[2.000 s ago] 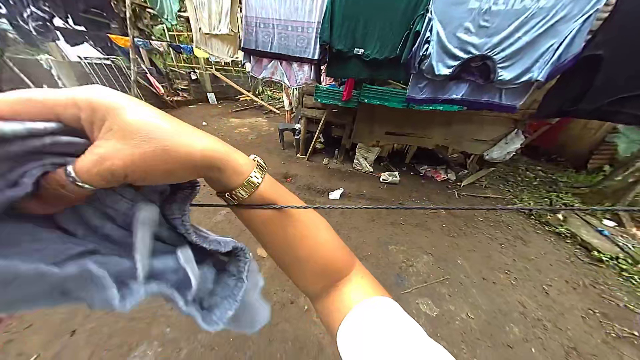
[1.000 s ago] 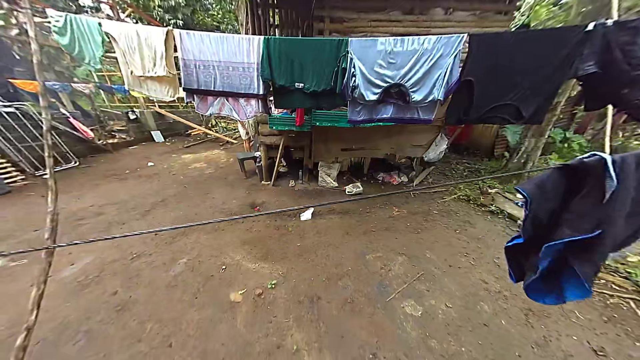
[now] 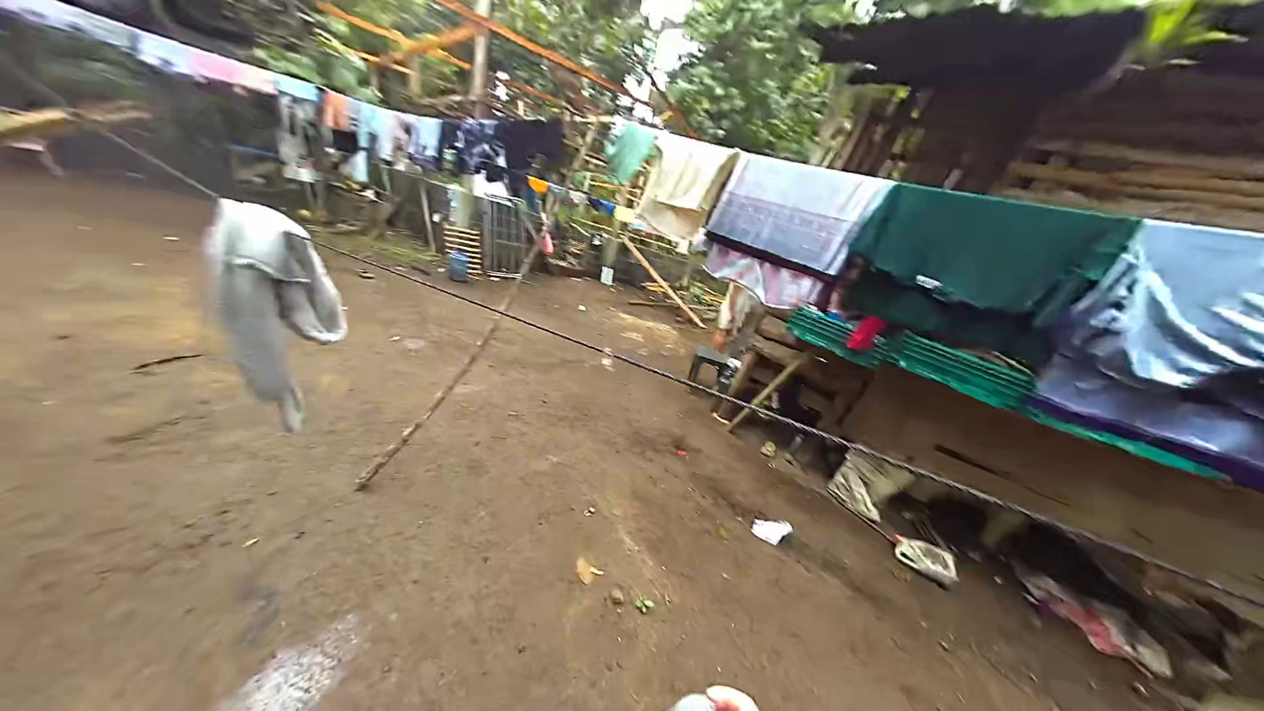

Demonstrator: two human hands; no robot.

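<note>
Neither my left hand nor my right hand can be made out. At the bottom edge, a small pale and pinkish shape (image 3: 721,699) is cut off by the frame; I cannot tell whether it is a fingertip or something else. A dark twisted line (image 3: 592,346) runs slantwise across the view in front of me. Over its left part hangs a light grey garment (image 3: 252,286), slightly blurred, with its lower end dangling free. Farther back, another line carries a cream cloth (image 3: 686,178), a whitish patterned cloth (image 3: 795,212), a dark green garment (image 3: 997,242) and a shiny light blue garment (image 3: 1185,306).
A thin wooden pole (image 3: 444,395) leans over the dirt ground (image 3: 474,592). More laundry (image 3: 395,133) hangs at the back left. A wooden structure (image 3: 948,425) stands at right, with a dark stool (image 3: 709,365) beside it and litter below. White scrap (image 3: 771,531) lies on the ground.
Two seconds ago a bare forearm with a gold-coloured watch and a hand in a grey-blue garment filled the left; they are out of sight. The view has swung and tilted.
</note>
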